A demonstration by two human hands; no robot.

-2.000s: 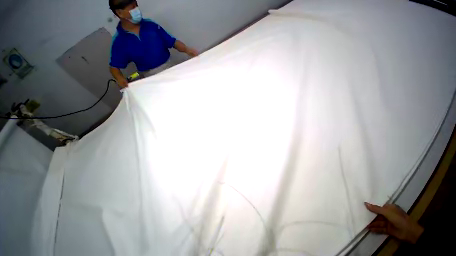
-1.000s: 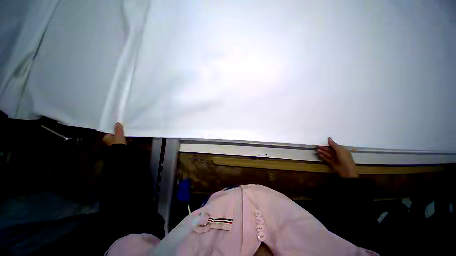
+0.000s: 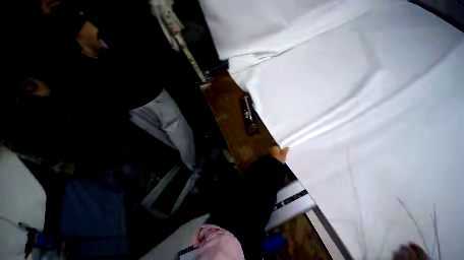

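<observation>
A broad white fabric ply [image 3: 325, 122] covers the table on the right, with soft folds running from its near edge. My left hand [image 3: 280, 154] grips the cloth edge at the table side. My right hand [image 3: 411, 252] is blurred and cut off by the bottom edge at the lower right, over the cloth; its grip cannot be told. A silver-grey rail [image 3: 291, 204] with a dark slotted line passes under the cloth edge. A dark weight bar [image 3: 250, 116] with a light handle lies on the brown tabletop beside the cloth.
The brown wooden tabletop [image 3: 224, 109] shows left of the cloth. A blue knob [image 3: 274, 242] sits under the rail. A roll bar [image 3: 191, 61] stands at the table end. A person in dark clothes and light trousers [image 3: 165, 124] is at the left.
The view has swung left towards the table end, bringing the weight bar and a person into view. My left hand still holds the cloth edge; my right hand is now mostly out of frame.
</observation>
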